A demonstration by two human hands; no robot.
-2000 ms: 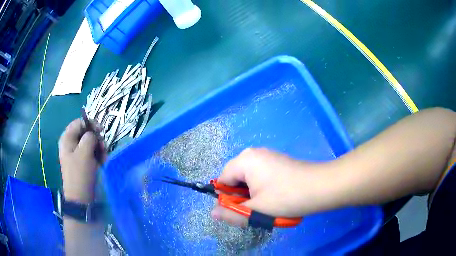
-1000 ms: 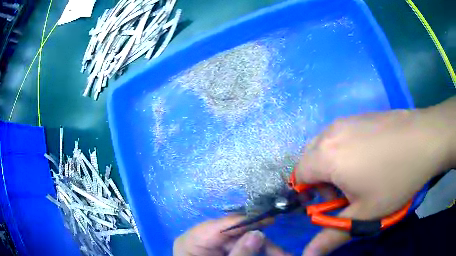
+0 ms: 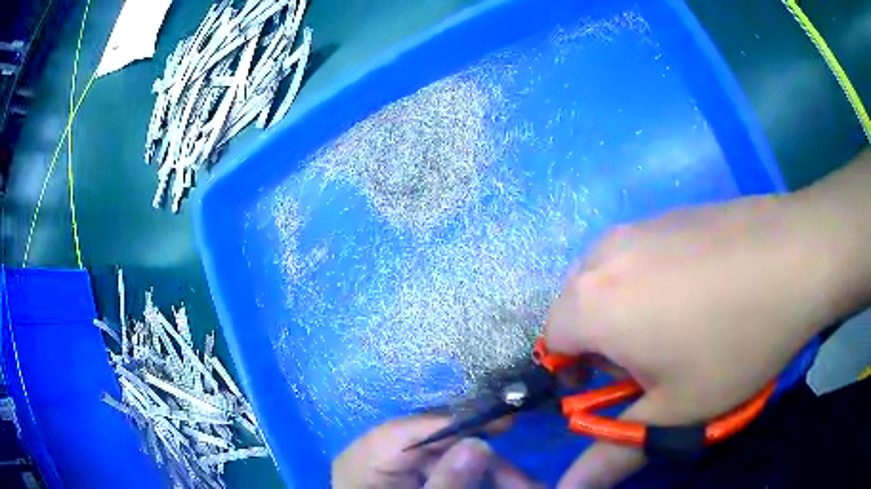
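My right hand (image 3: 669,315) holds the scissors (image 3: 611,411) by their orange-red handles with a black band, over the lower part of the large blue tray (image 3: 224,229). The dark blades point left, to my left hand (image 3: 411,458), which is cut off by the bottom edge. Its fingers are bent close together around the blade tips; a strip between them cannot be made out. Fine silvery clippings (image 3: 420,162) lie heaped and scattered on the tray floor.
A pile of white-grey strips (image 3: 229,86) lies beyond the tray's upper left corner. A looser strip pile (image 3: 181,392) lies left of the tray, beside a darker blue bin (image 3: 57,363). A white paper sheet (image 3: 134,33) is at upper left. Yellow lines mark the green bench top.
Since two seconds ago, my left hand has moved from the upper strip pile to the scissors' tips at the bottom. Over the last second both hands have stayed nearly in place; the view shifted slightly.
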